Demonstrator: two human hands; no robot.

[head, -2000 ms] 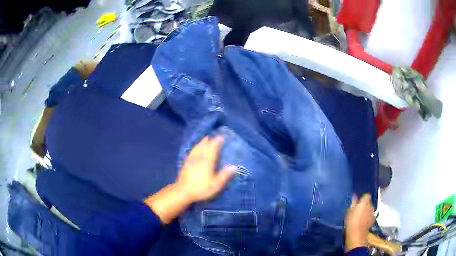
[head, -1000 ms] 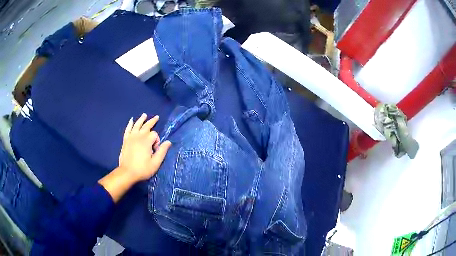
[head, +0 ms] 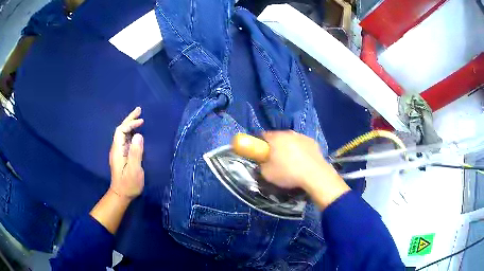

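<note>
The blue denim cargo jeans [head: 204,188] lie on the dark navy ironing table pad [head: 69,116], legs pointing to the far edge, with folds near the middle. My right hand [head: 292,161] is closed around the tan handle of the steam iron [head: 247,180]. The iron's silver body is over the upper part of the jeans near a pocket, tip pointing to the upper left; whether it touches the cloth is unclear. My left hand [head: 127,159] is held above the pad left of the jeans, empty, fingers apart.
The yellowish steam hose [head: 371,136] runs right from the iron. Two white arms [head: 334,69] [head: 139,39] are at the far side. Red pipes [head: 379,66] and a greyish-green cloth [head: 416,116] are at the right. More denim [head: 26,196] lies at the left. Another person's arm [head: 45,21] shows at upper left.
My right hand, out of view one second ago, now holds the iron over the jeans. My left hand has moved slightly left, away from the jeans. The camera view has shifted.
</note>
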